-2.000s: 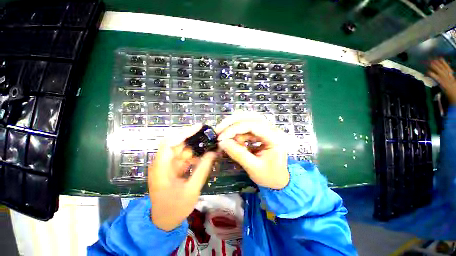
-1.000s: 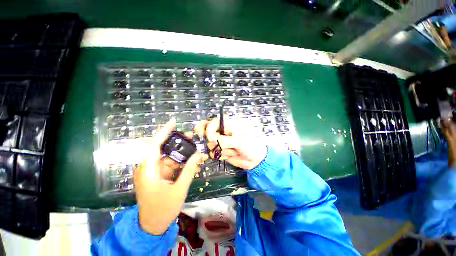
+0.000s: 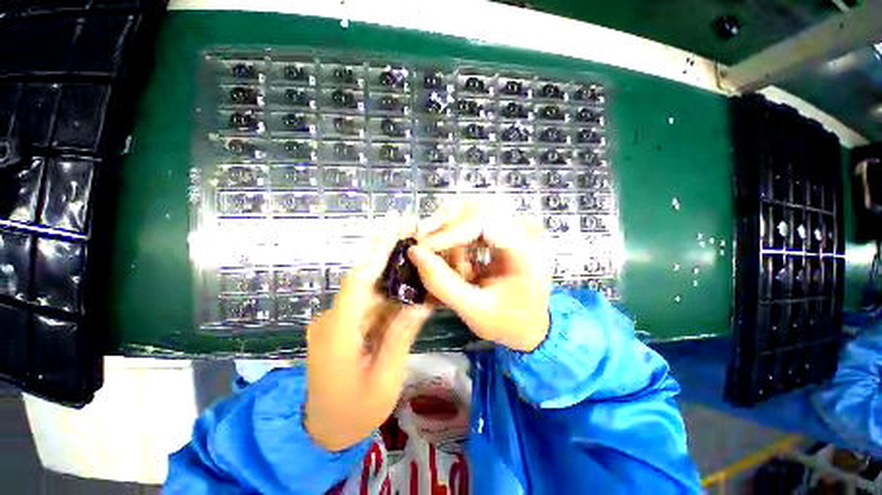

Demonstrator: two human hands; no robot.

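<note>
My left hand (image 3: 353, 353) holds a small glossy black housing (image 3: 404, 273) between thumb and fingers, low over the clear tray. My right hand (image 3: 488, 280) is against it, its thumb and fingertips touching the housing's right edge. A small shiny bit shows between the right fingers; I cannot tell what it is. The clear blister tray (image 3: 319, 177) lies below and beyond both hands, with rows of pockets holding small dark parts. Glare washes out its middle rows and part of my right hand.
A large black blister tray (image 3: 58, 193) lies at the left. Another black tray (image 3: 788, 247) stands at the right, with small white specks on the green surface beside it. A white rail (image 3: 542, 46) runs behind. A neighbour's blue sleeve (image 3: 856, 372) shows at the right edge.
The housing has turned from flat to a narrower, steeper angle. My right hand has closed in on it, and the dark thin tool seen upright in that hand one second ago no longer shows clearly.
</note>
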